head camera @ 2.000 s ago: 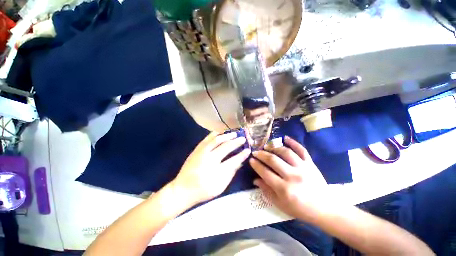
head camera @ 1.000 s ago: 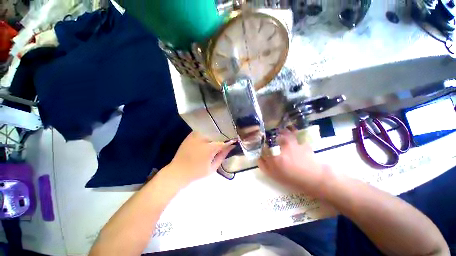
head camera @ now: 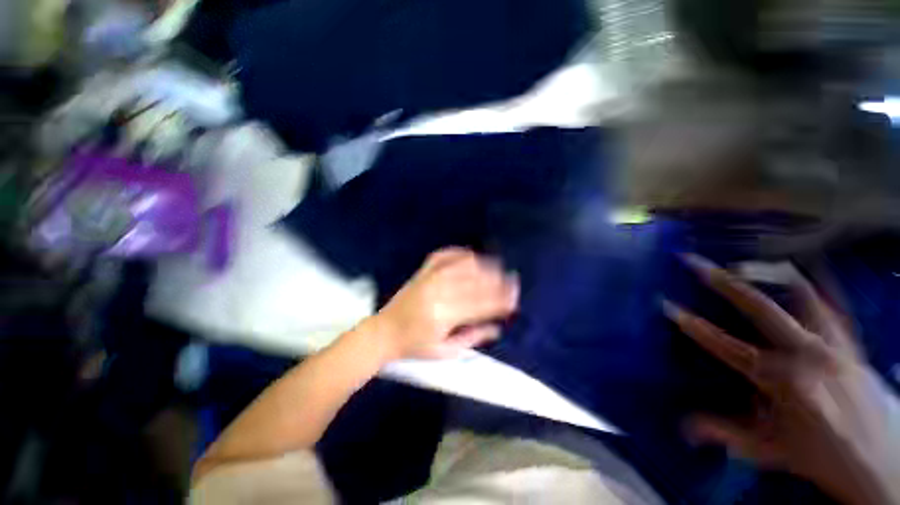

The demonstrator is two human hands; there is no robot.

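A large navy cloth panel (head camera: 582,306) lies over the table in front of me, blurred by motion. My left hand (head camera: 454,301) is at the left part of the panel with its fingers curled; whether it pinches the cloth is too blurred to tell. My right hand (head camera: 780,345) is at the right with its fingers spread over navy cloth, holding nothing. The sewing machine head (head camera: 730,148) is a grey-brown blur above my right hand. The needle and presser foot cannot be made out.
A navy cloth heap (head camera: 414,59) lies at the top, with a pale grey piece (head camera: 350,158) at its edge. A purple device (head camera: 128,212) sits at the left beside a purple bar (head camera: 217,237). The white table edge (head camera: 503,385) shows below the panel.
The view has swung left and blurred. My hands have moved apart, away from the needle area. Navy cloth now covers the table front where white surface showed. The scissors have left the view.
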